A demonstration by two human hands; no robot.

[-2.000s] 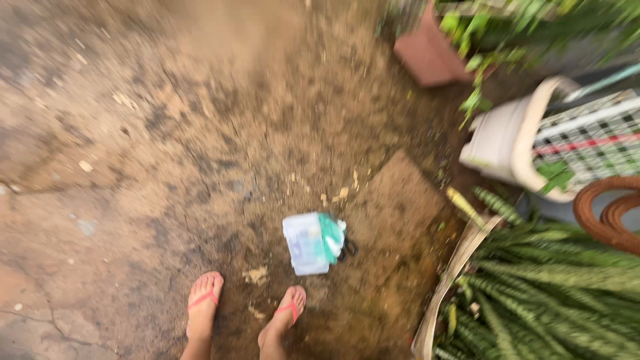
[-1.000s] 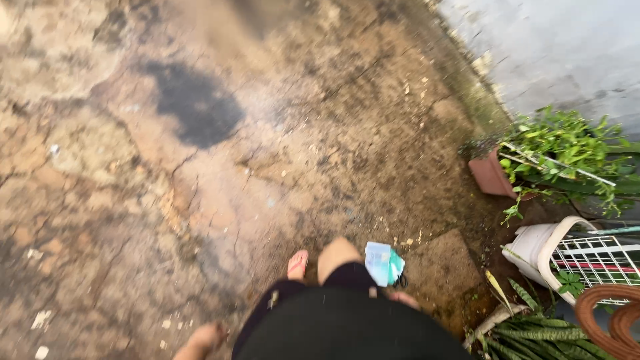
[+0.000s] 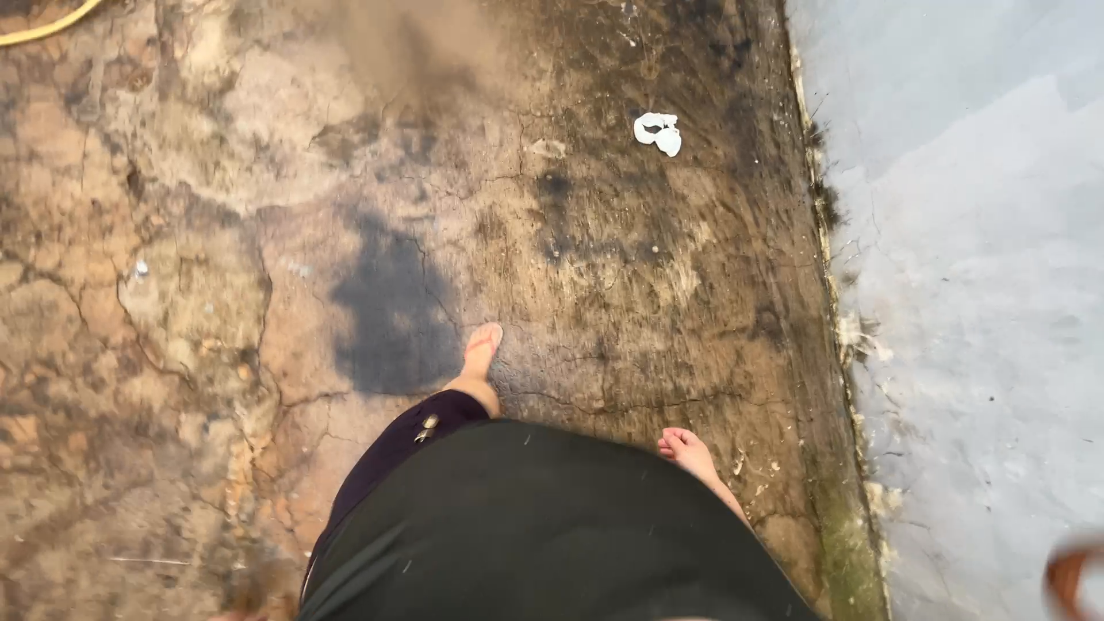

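My right hand [image 3: 681, 448] hangs beside the right edge of my dark shirt [image 3: 535, 526], over the ground. Its fingers are curled and I see nothing in them. At the bottom left edge only a blurred sliver of skin shows, perhaps my left hand [image 3: 237, 616]; its fingers are hidden. One foot in a pink flip-flop [image 3: 481, 343] is on the cracked ground, below dark shorts [image 3: 392, 448]. Farther ahead, a crumpled white thing [image 3: 659, 134] lies on the ground; its kind is unclear.
A pale, grey-white wall [image 3: 975, 285] runs along the right, with moss and small weeds at its base. A yellow hose [image 3: 47, 30] curves in at the top left. A dark shadow or stain [image 3: 388, 310] lies ahead of my foot. A blurred reddish-brown curved thing [image 3: 1065, 578] shows at the lower right.
The view has shifted along the ground. The plastic package, potted plants and white basket seen earlier are out of view; the white thing and yellow hose have come in. My right hand now shows.
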